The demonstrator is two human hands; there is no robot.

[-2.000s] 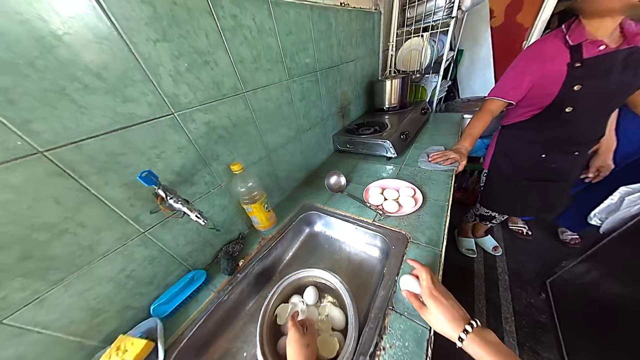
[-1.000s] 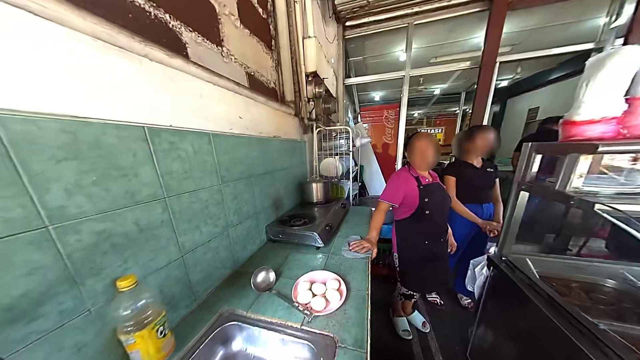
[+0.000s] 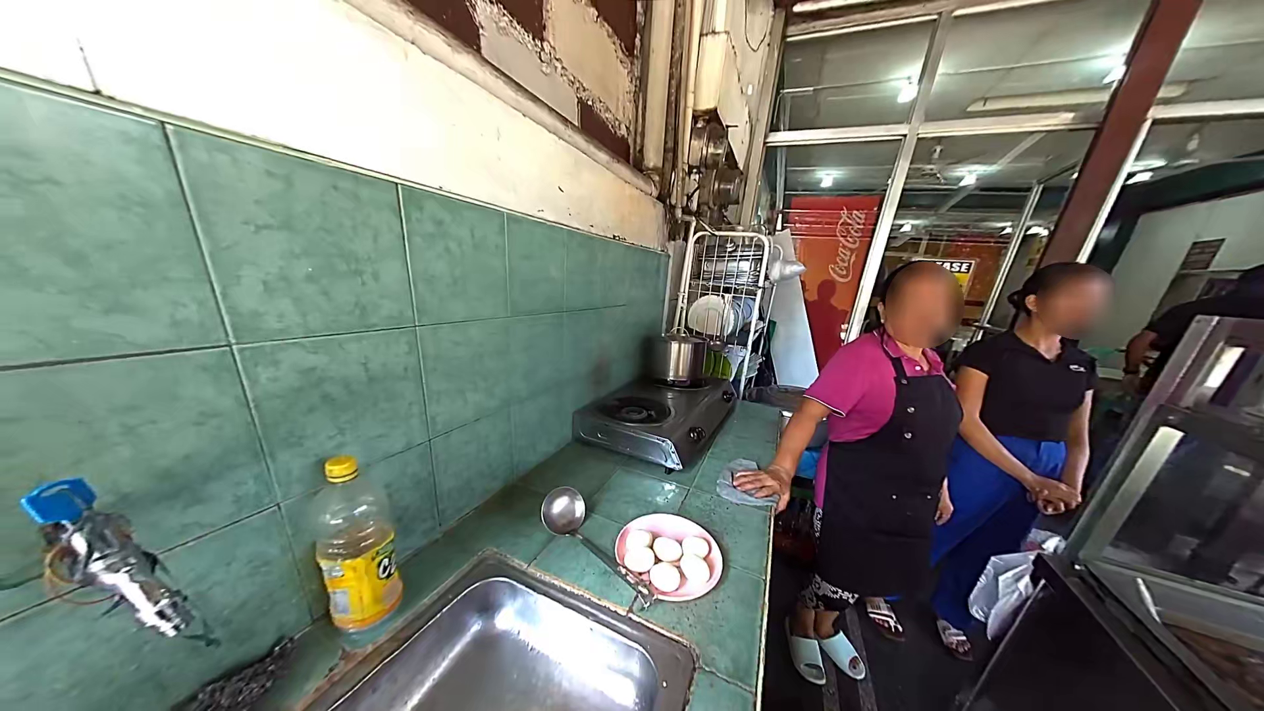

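Neither of my hands shows in the head view now. Several white eggs [image 3: 667, 549] lie in a pink plate [image 3: 710, 533] on the green tiled counter. Beside the plate rests a metal ladle [image 3: 564, 512], its handle reaching toward the sink corner. The steel sink [image 3: 513, 642] fills the bottom middle, and only its far part is in view. A plastic bottle with a yellow cap [image 3: 357, 553] stands on the sink's left side. At far left a tap with a blue handle [image 3: 109, 563] sticks out from the wall.
A two-burner gas stove [image 3: 652, 425] carries a steel pot [image 3: 679, 357], with a dish rack [image 3: 729, 286] behind. A person in a black apron [image 3: 879, 464] rests a hand on a grey cloth [image 3: 739, 484] at the counter's edge. Another person [image 3: 1027, 425] stands beside them, near a glass display case [image 3: 1185, 474].
The view has swung up from the sink. Two seconds ago my left hand was in the pot of eggs and shells, and my right hand held an egg; hands and pot are now out of view.
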